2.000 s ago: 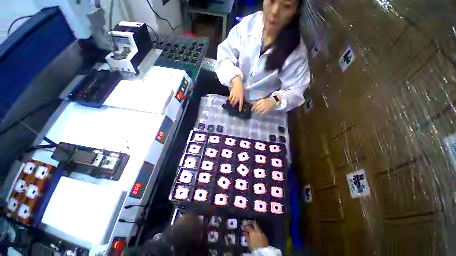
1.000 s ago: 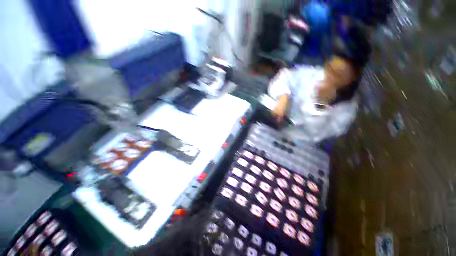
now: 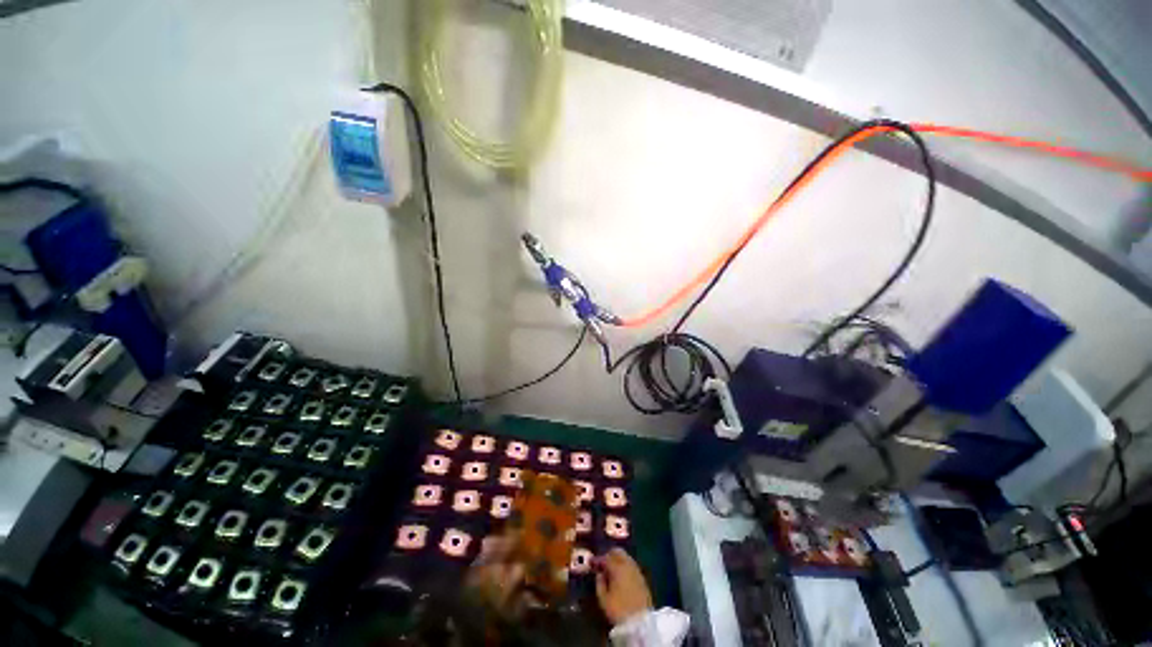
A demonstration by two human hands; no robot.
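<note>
An orange-brown fixture (image 3: 543, 521) with dark round pockets lies tilted over the middle tray; no whitish parts show in its pockets. My left hand (image 3: 500, 571) holds it at its lower left side. My right hand (image 3: 622, 589) is at the lower right of the black parts tray (image 3: 389, 569), fingertips beside a whitish-pink square part (image 3: 581, 560). Whether the fingers grip that part cannot be told. The fixture and my hands hide some pockets.
A second black tray (image 3: 145, 480) with greenish-white parts stands at left. A gantry robot (image 3: 992, 344) stands at right, with a loaded fixture (image 3: 819, 536) on its bed. Another machine (image 3: 89, 367) is at far left. Behind, the wall carries an orange hose (image 3: 758, 234) and its air coupling (image 3: 569, 293).
The view has swung left from the coworker and side trays to the wall and two trays. My right hand, earlier at a dark tray, is now at the middle tray. The hand-held fixture has come into view.
</note>
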